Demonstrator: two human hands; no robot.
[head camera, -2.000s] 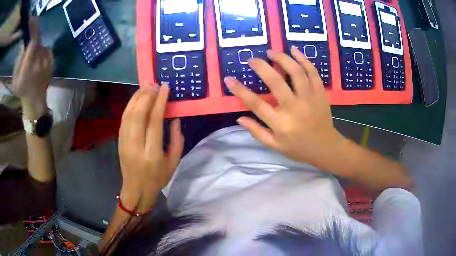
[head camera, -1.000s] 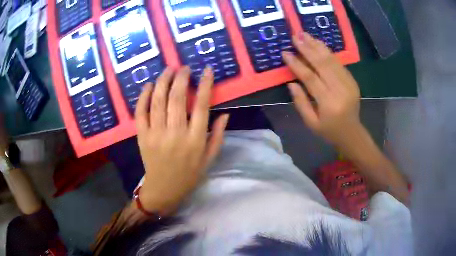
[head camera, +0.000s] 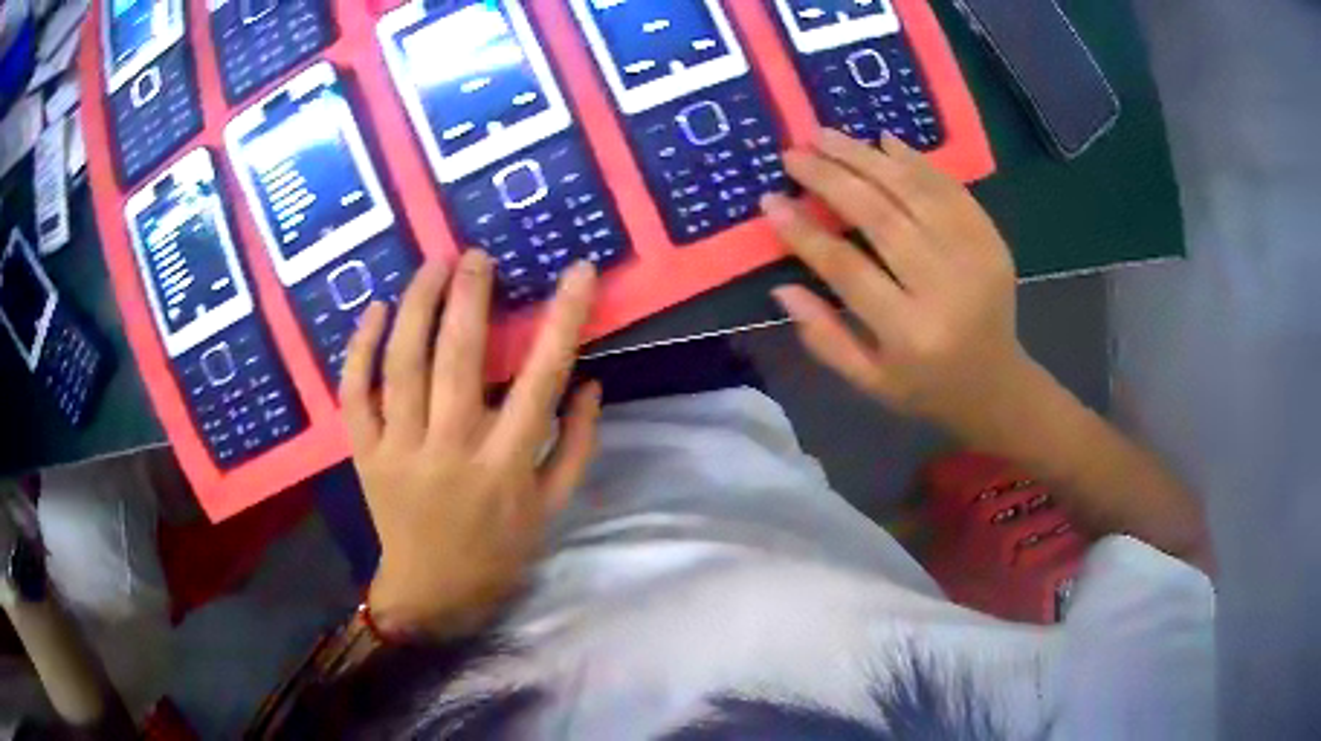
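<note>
A red-orange phone tray (head camera: 659, 301) lies on the green bench, holding several navy keypad phones with white frames and lit screens. Two phones at the left of the near row show menu lists. My left hand (head camera: 456, 449) is over the tray's near edge, fingers spread, fingertips at the lower keys of the second and third phones (head camera: 525, 217) from the left. My right hand (head camera: 913, 282) is at the keys of the fourth phone (head camera: 703, 159) and near the rightmost phone (head camera: 869, 87). Neither hand holds anything. Whether the fingertips press keys cannot be told.
A long dark slab (head camera: 1046, 73) lies right of the tray. A loose keypad phone (head camera: 55, 326) lies left of the tray, with pale batteries (head camera: 52, 188) beyond it. Another person's forearm (head camera: 58, 637) is at the lower left. A red stool (head camera: 1000, 536) stands below the bench.
The view has shifted, so the tray appears further left and tilted, with its far row now partly visible. My left hand has moved from the leftmost near-row phone to the second and third. The two leftmost screens now show lists.
</note>
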